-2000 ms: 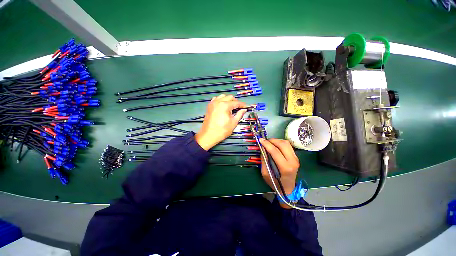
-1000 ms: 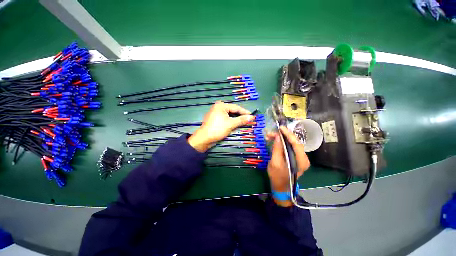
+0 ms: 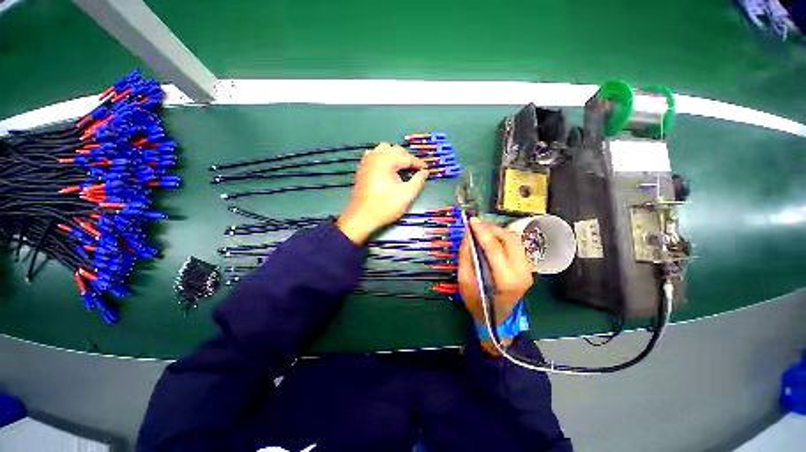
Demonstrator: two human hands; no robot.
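Note:
My left hand [image 3: 382, 192] is over the upper group of black cable assemblies [image 3: 300, 159], its thumb and index finger closed around one near its red sleeve, just left of the blue tip [image 3: 452, 171]. My right hand [image 3: 497, 269] holds the soldering iron [image 3: 478, 256], pointing up and away from me; its blurred tip is just right of the blue tips. A lower group of cable assemblies [image 3: 292, 250] lies partly under my left forearm. The small leaded components [image 3: 196, 281] lie in a dark pile to the left.
A dense cable bundle [image 3: 119, 194] is at far left. The white parts cup [image 3: 558, 244], yellow sponge [image 3: 524, 192], iron stand [image 3: 530, 132] and solder feeder [image 3: 610, 221] with its green-flanged reel [image 3: 650, 110] are at right. The feed tube [image 3: 610, 365] loops along the near edge. A metal upright [image 3: 155, 44] stands at upper left.
My left hand has moved from the gap between the cable groups up to the upper group. The right hand and iron went right towards the cup, then came back left beside the blue tips.

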